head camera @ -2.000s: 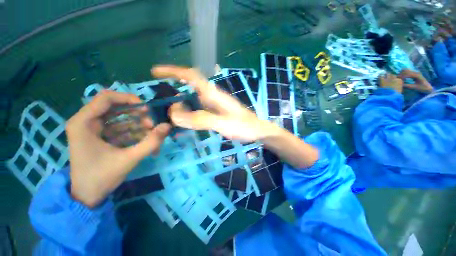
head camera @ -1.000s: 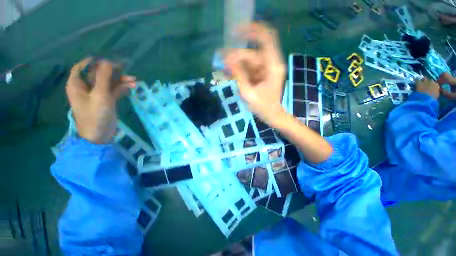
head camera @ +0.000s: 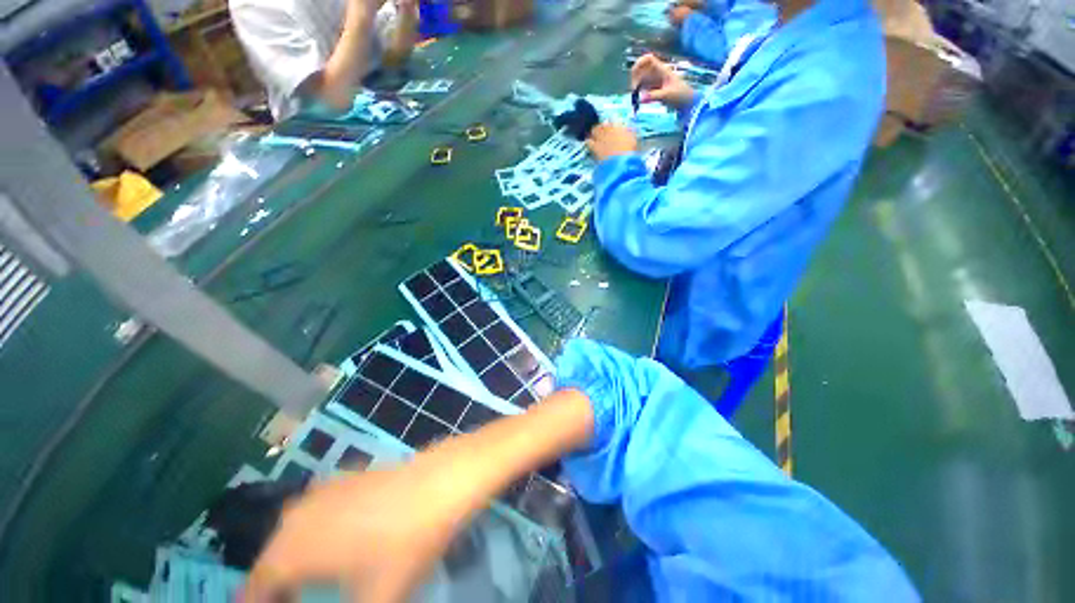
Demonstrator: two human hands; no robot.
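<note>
My right hand is blurred at the bottom left, palm down over the pile, its fingers cut off or hidden near the lower edge; I cannot tell if it holds anything. My left hand is out of the picture. Adhesive-backed sheets with rows of black rectangles lie just beyond my right wrist. Pale blue emptied carrier sheets lie under and beside the hand. A black scrap heap sits at the left of my hand. A dark housing lies past the sheets, beside yellow frames.
A grey metal post slants across the left. A worker in a blue smock stands at the right of the table, hands at another pile of carrier sheets. A person in white is across the table. Cardboard boxes stand at the upper left.
The view has swung to the right and up, showing more of the room. My left hand has left the picture. My right hand has gone from near the post to low over the pile.
</note>
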